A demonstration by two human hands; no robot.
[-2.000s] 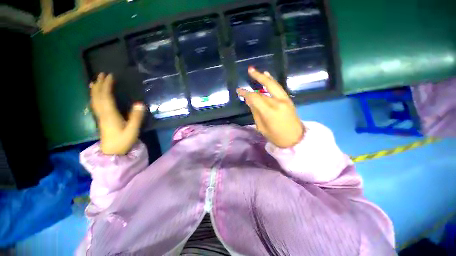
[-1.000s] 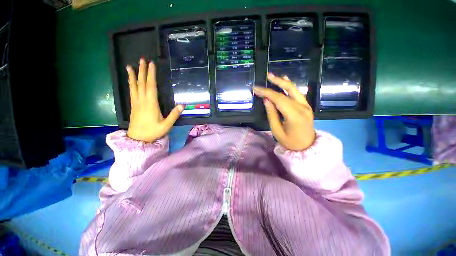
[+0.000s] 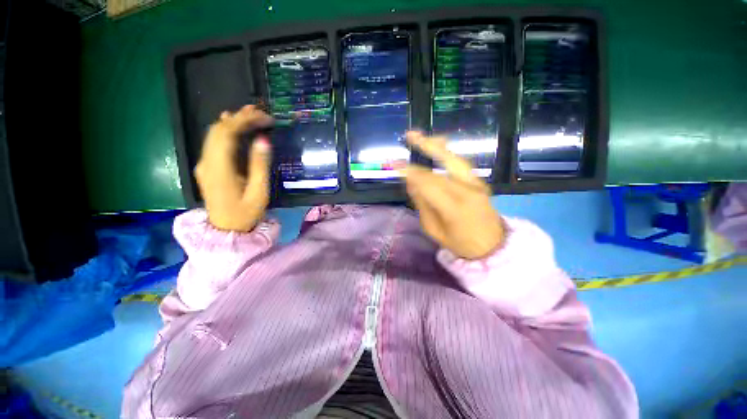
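A black phone tray (image 3: 596, 106) has five side-by-side pockets; the far left one is empty. The other pockets each hold a smartphone. The left phone (image 3: 301, 131) and another phone (image 3: 468, 98) show green text rows. The phone between them (image 3: 377, 98) has green and red marks at its lower edge. The rightmost phone (image 3: 552, 98) has a dark, reflecting screen. My left hand (image 3: 233, 172) is blurred, over the empty pocket and the left phone's edge, fingers curled apart, empty. My right hand (image 3: 454, 192) is blurred, fingertips over the divider between the two middle phones, empty.
The tray lies on a green bench top (image 3: 672, 98). A dark object (image 3: 37, 147) stands at the left, with blue plastic sheeting (image 3: 70, 303) below it. A blue stool (image 3: 655, 221) and a pink sleeve or garment (image 3: 729, 217) are at the right. Yellow-striped tape (image 3: 655, 274) crosses the blue floor.
Since one second ago, green rows have appeared on the left and third phones and gone from the second. My left fingers have curled, and my right hand has shifted slightly left and down.
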